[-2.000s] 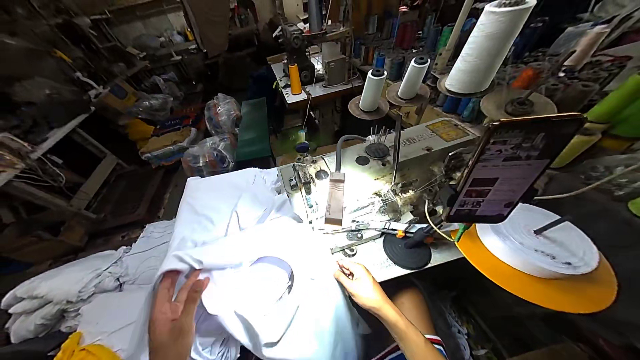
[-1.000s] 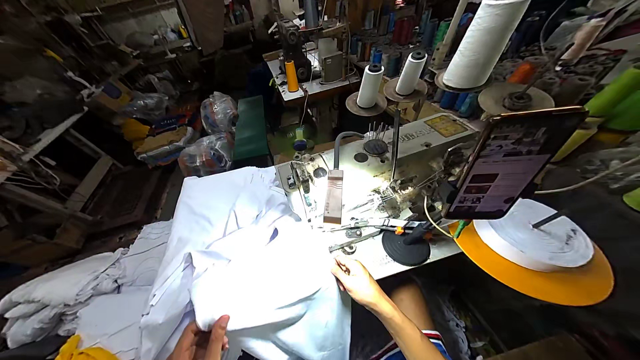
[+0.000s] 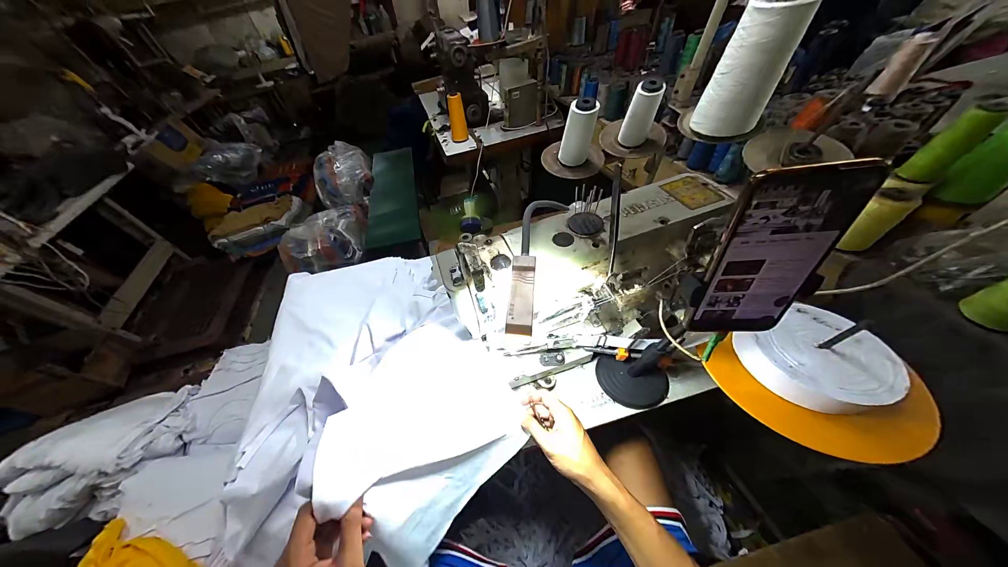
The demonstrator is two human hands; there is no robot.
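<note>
White fabric [image 3: 425, 394] lies in folds over the front left of the sewing machine table and hangs off its near edge. At the bottom, my left hand [image 3: 327, 535] pinches the fabric's lower edge between thumb and fingers. My right hand [image 3: 555, 433] is curled at the fabric's right edge, around a small dark metal tool [image 3: 542, 411], partly hidden by the fingers. Beyond it stands the industrial sewing machine [image 3: 630, 213], with a lit lamp [image 3: 520, 295] on a bent grey neck over its work area.
A phone [image 3: 780, 244] stands at the right above a white tape roll [image 3: 819, 362] on an orange disc [image 3: 898, 433]. White thread cones [image 3: 579, 132] stand behind the machine. A black round base [image 3: 631, 382] sits near the table edge. More white fabric [image 3: 94, 449] is piled at left.
My left hand has moved down and then a little right, and now grips the fabric's lower edge. The round opening seen in the fabric earlier is covered by folds. My right hand has stayed about in place.
</note>
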